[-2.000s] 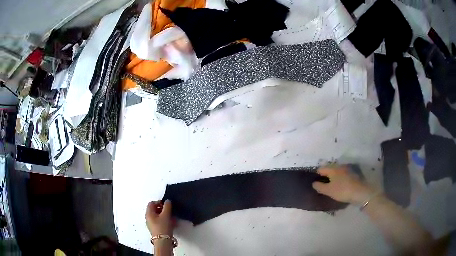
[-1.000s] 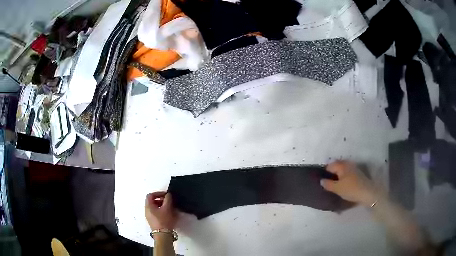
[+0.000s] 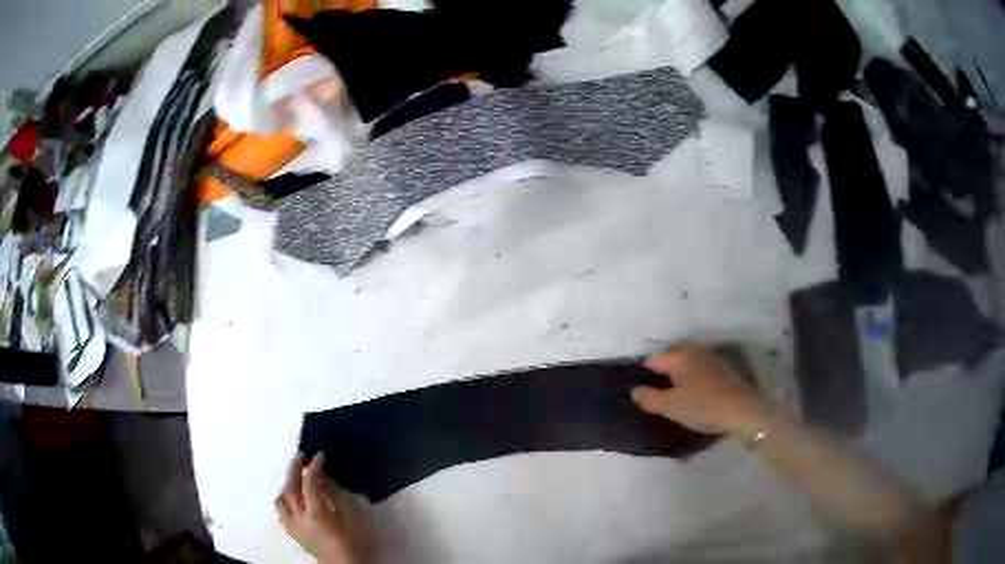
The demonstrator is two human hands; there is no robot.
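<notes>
A black curved cut piece [image 3: 496, 416] lies flat on the white table [image 3: 518, 281], near its front. My left hand [image 3: 322, 509] is at the piece's lower left end, with its fingertips pinching the edge. My right hand [image 3: 705, 388] holds the upper edge near the right end, thumb and fingers together; it covers part of that end. A little dark cloth shows beyond my right hand. Any layer under the black piece is hidden.
A speckled grey curved piece [image 3: 496, 138] lies behind, over white paper. Beyond it are black cloth [image 3: 386, 55], orange cloth [image 3: 251, 152] and white cloth. Layered strips [image 3: 165, 187] hang at the left. Black offcuts [image 3: 863, 204] lie at the right.
The whole view has shifted, so the table and pieces appear further left. My left hand sits slightly lower on the piece's left end. My right hand keeps its place on the upper edge.
</notes>
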